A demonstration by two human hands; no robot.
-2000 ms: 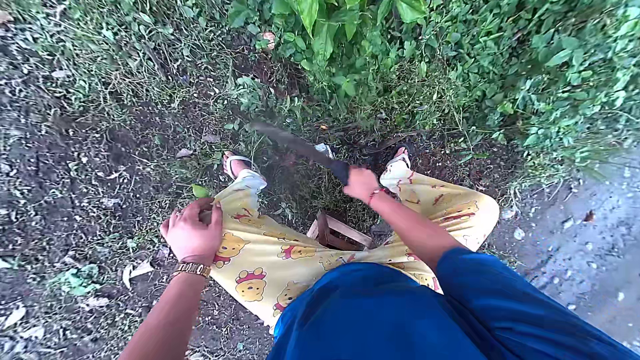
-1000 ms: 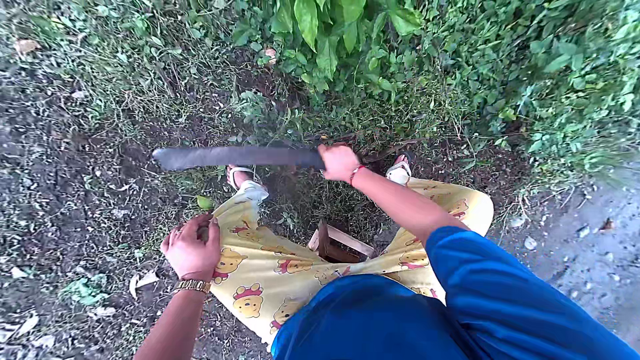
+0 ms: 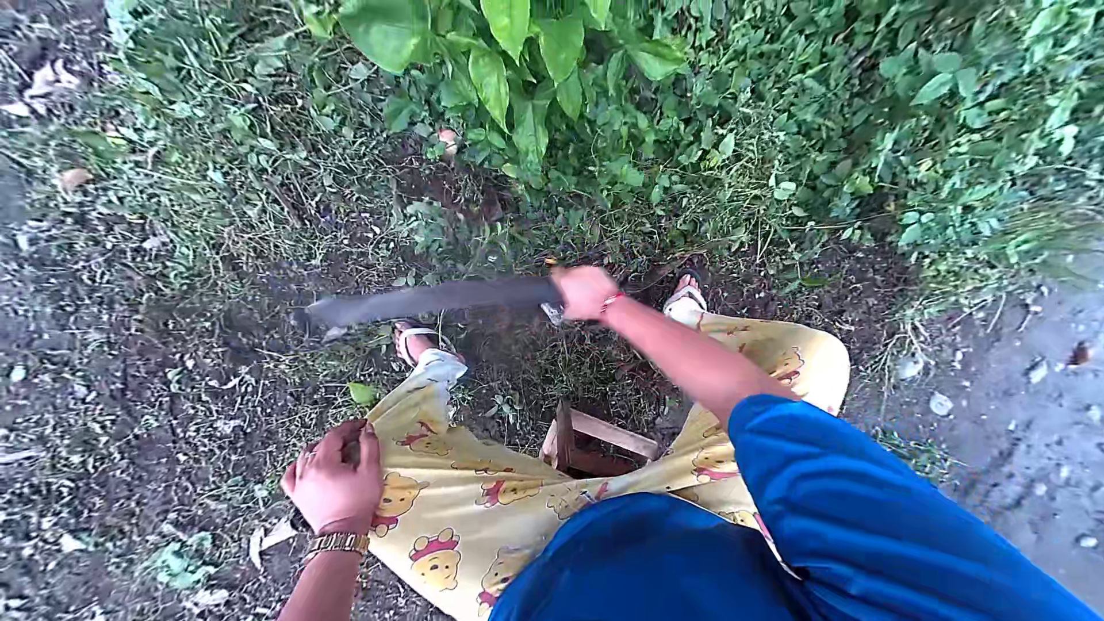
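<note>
My right hand (image 3: 586, 291) is closed around the handle of a machete (image 3: 440, 299). Its dark blade is blurred and points left, above my sandaled foot (image 3: 417, 341). My left hand (image 3: 336, 479), with a gold-colored bracelet or watch at its wrist, rests at the left knee of my yellow printed trousers (image 3: 492, 483). Its fingers are curled, and whether they pinch the cloth cannot be told. A small wooden frame or stool (image 3: 614, 434) shows between my legs, partly hidden by the trousers.
Leafy green plants (image 3: 561, 69) and low weeds grow ahead. Dark soil with dry leaves lies at the left. My other sandaled foot (image 3: 686, 291) stands right of the machete. A grey path (image 3: 1018, 423) with small stones runs along the right.
The machete, slanted at first and then nearly level, has swung through the low weeds in my right hand; its blade now tilts slightly down to the left. My left hand has stayed by the knee.
</note>
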